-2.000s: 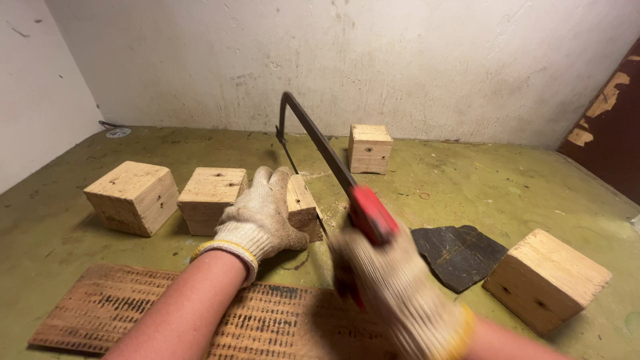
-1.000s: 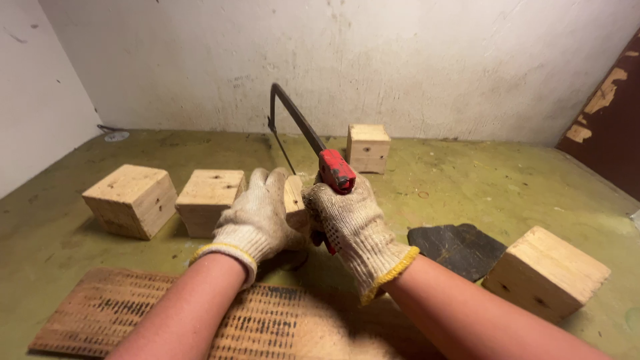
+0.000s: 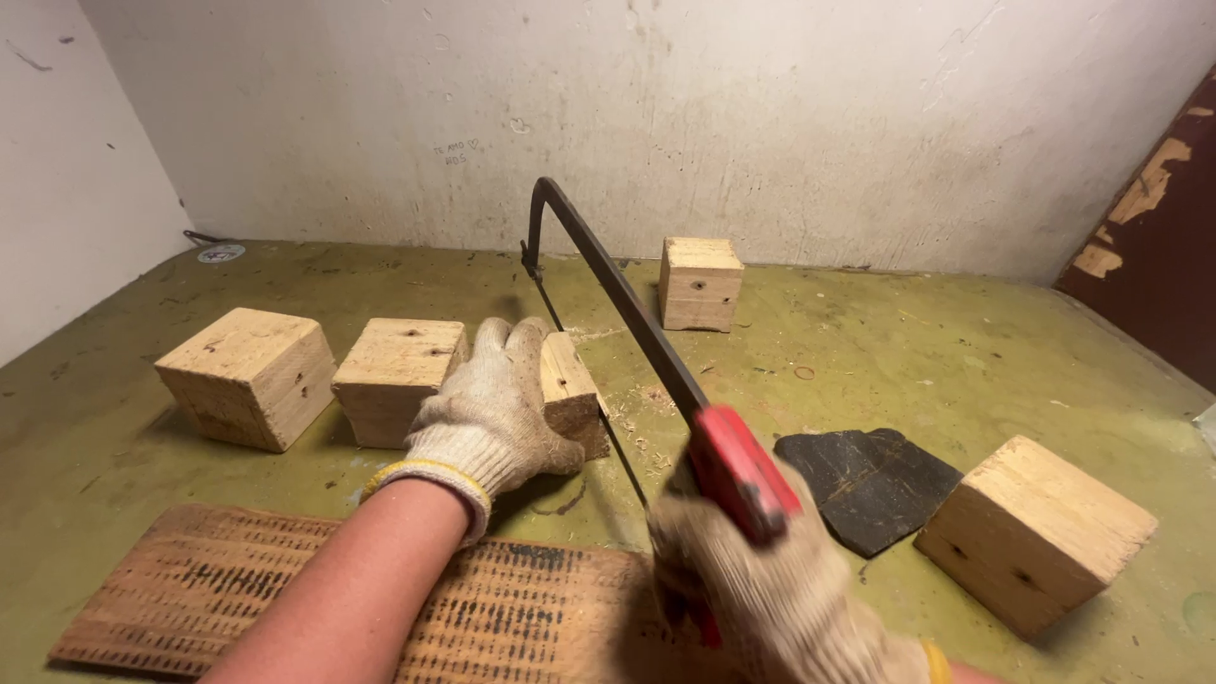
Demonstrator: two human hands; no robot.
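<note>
My left hand (image 3: 494, 408), in a knit work glove, presses on a wooden block (image 3: 567, 375) from its left side, fingers over it. The red handle of a hacksaw (image 3: 622, 294) is in my gloved right hand (image 3: 750, 560), which is blurred. The saw's black frame slants away to the upper left. Its thin blade runs along the block's right side, where a thin pale edge of wood shows; the depth of any cut cannot be told. Sawdust lies just right of the blade.
Two wooden blocks (image 3: 242, 375) (image 3: 404, 375) sit at left, another (image 3: 701, 285) near the wall, one (image 3: 1040, 532) at right beside a black sheet piece (image 3: 869, 480). A wooden board with dark marks (image 3: 513, 608) lies under my forearms on the green surface (image 3: 855, 351).
My right hand and the hacksaw have moved back toward me and to the right since one second ago. My left hand stays at the block.
</note>
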